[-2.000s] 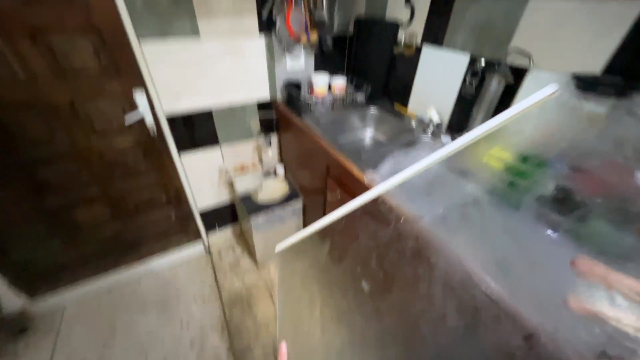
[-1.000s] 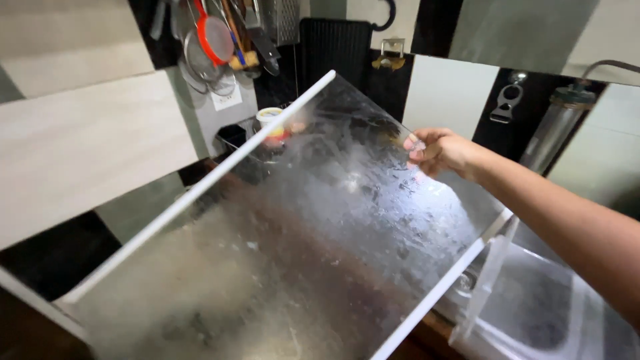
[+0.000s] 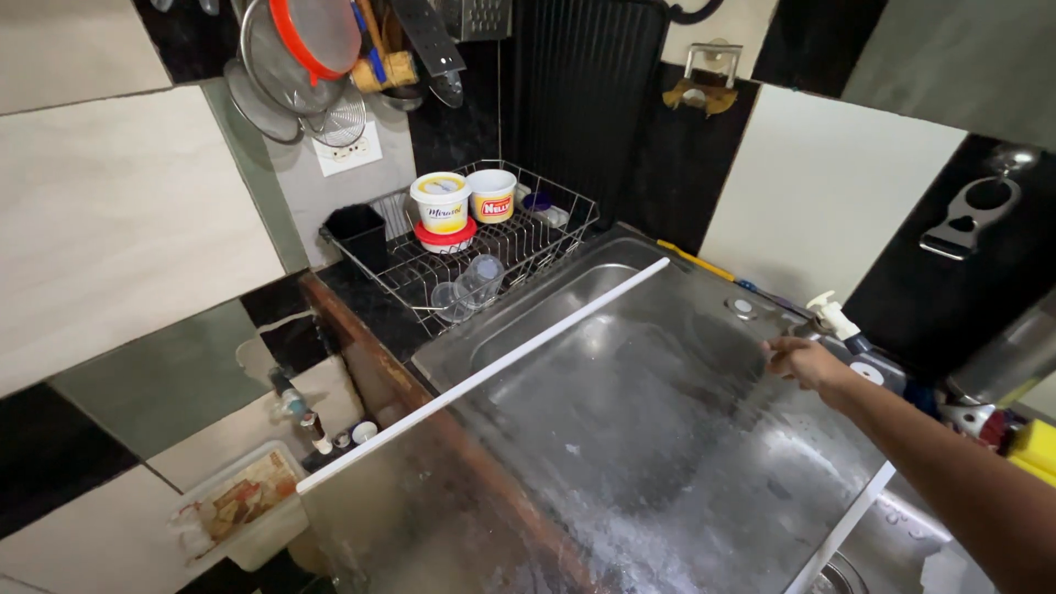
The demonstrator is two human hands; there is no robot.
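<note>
A clear glass shelf panel (image 3: 610,437) with white trim (image 3: 487,371) along two opposite edges lies slantwise over the steel sink (image 3: 445,355) and past the wooden counter edge. Its surface is wet or smeared. My right hand (image 3: 800,363) reaches in from the right, its fingers curled on the panel's far edge, near the faucet (image 3: 835,318). My left hand is out of view, and the panel's near end runs out of the frame.
A wire dish rack (image 3: 396,289) with plastic tubs stands behind the sink. Strainers (image 3: 318,41) and utensils hang above it. A yellow sponge (image 3: 1035,450) is at the right. At lower left, a plastic bin (image 3: 247,553) holds scraps.
The panel, raised in front of the dish rack a second ago, now lies lower over the sink, with my right hand still at its edge. The view has shifted.
</note>
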